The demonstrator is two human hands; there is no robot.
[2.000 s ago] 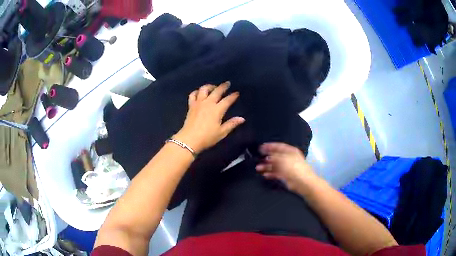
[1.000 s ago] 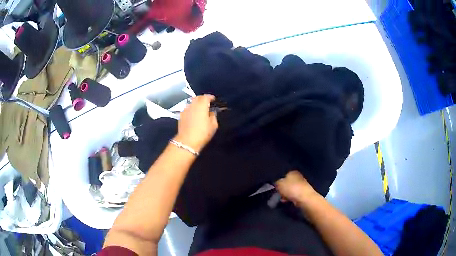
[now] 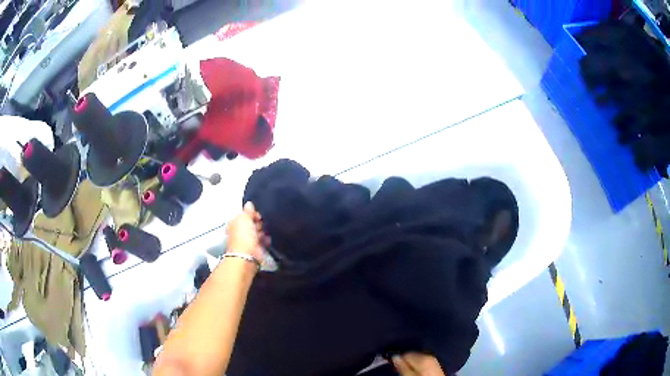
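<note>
A thick, lumpy black bundle of garment pieces (image 3: 367,257) lies over the white trough at the front edge of the table. My left hand (image 3: 247,233) grips the bundle's left edge, with its fingers curled into the cloth. A small pale piece shows just beside its fingers; I cannot tell what it is. My right hand (image 3: 417,364) is at the bottom edge of the picture, cut off, at the near edge of the bundle. Its fingers are partly hidden, and a thin light strip shows beside it.
Several black thread cones (image 3: 139,244) lie at the left near an overlock machine (image 3: 143,81). Red fabric (image 3: 239,110) is beside it. Khaki pieces (image 3: 55,286) hang at the left. Blue crates (image 3: 588,125) with black pieces stand at the right. The white trough (image 3: 547,198) curves around the bundle.
The view has tilted up, showing more of the table and overlock machine. My left hand has moved to the bundle's upper left edge. My right hand has slid down to the picture's bottom edge.
</note>
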